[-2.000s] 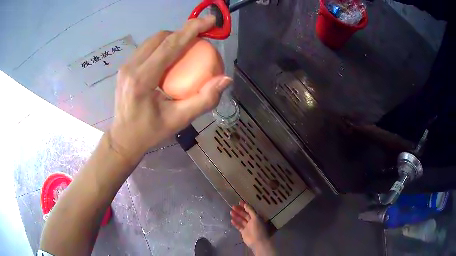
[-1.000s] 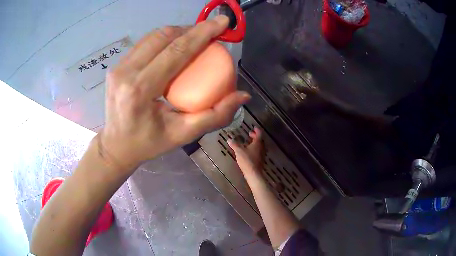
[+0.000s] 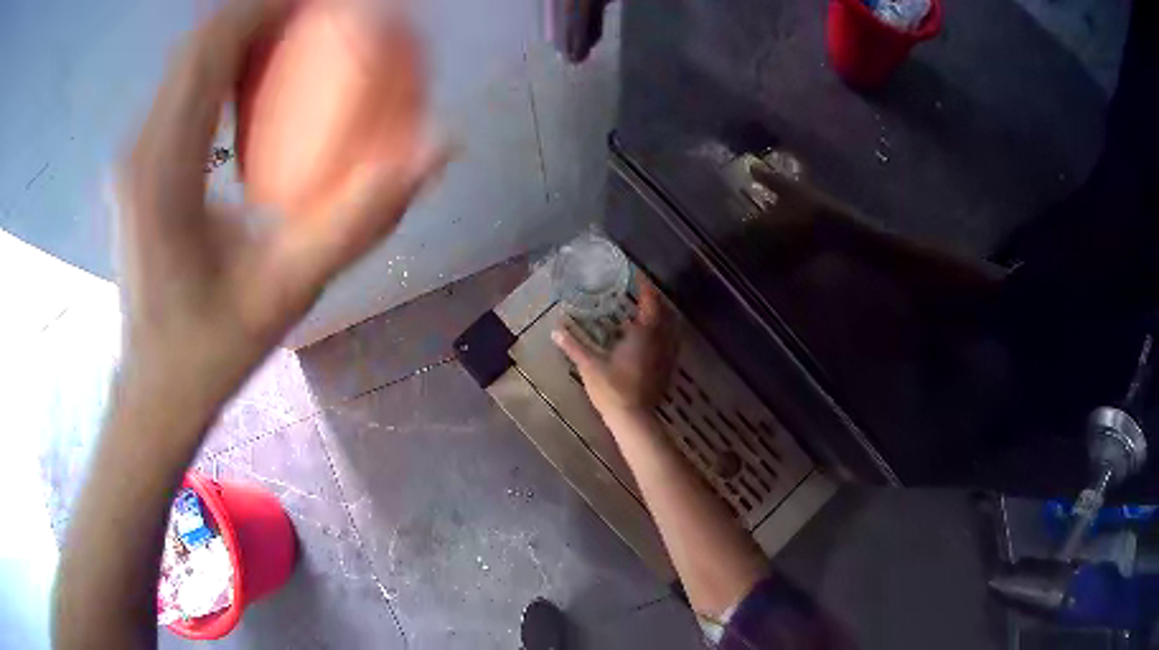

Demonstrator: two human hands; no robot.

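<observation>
My left hand [image 3: 216, 241], blurred at the upper left, holds the round orange-pink bottle lid [image 3: 331, 108] between fingers and thumb. A clear drinking bottle [image 3: 591, 269] stands at the upper end of the slotted drip tray [image 3: 524, 302], seen from above and open at the top. My right hand [image 3: 623, 362] reaches over the tray from below, with thumb and fingers around the near side of the bottle; exact finger contact is partly hidden. The red-handled tap is out of view, apart from a dark blurred piece at the top edge.
The dispenser's dark glossy panel [image 3: 763, 343] rises beside the tray and reflects the arm and bottle. A red bucket of waste [image 3: 261, 546] stands at the lower left, another red bucket [image 3: 871, 48] shows at the top right. A metal spout [image 3: 1116, 444] is at the right.
My left hand has moved up and left from the red tap handle, still with the lid. My right hand has come from below the tray to the bottle. The view has shifted.
</observation>
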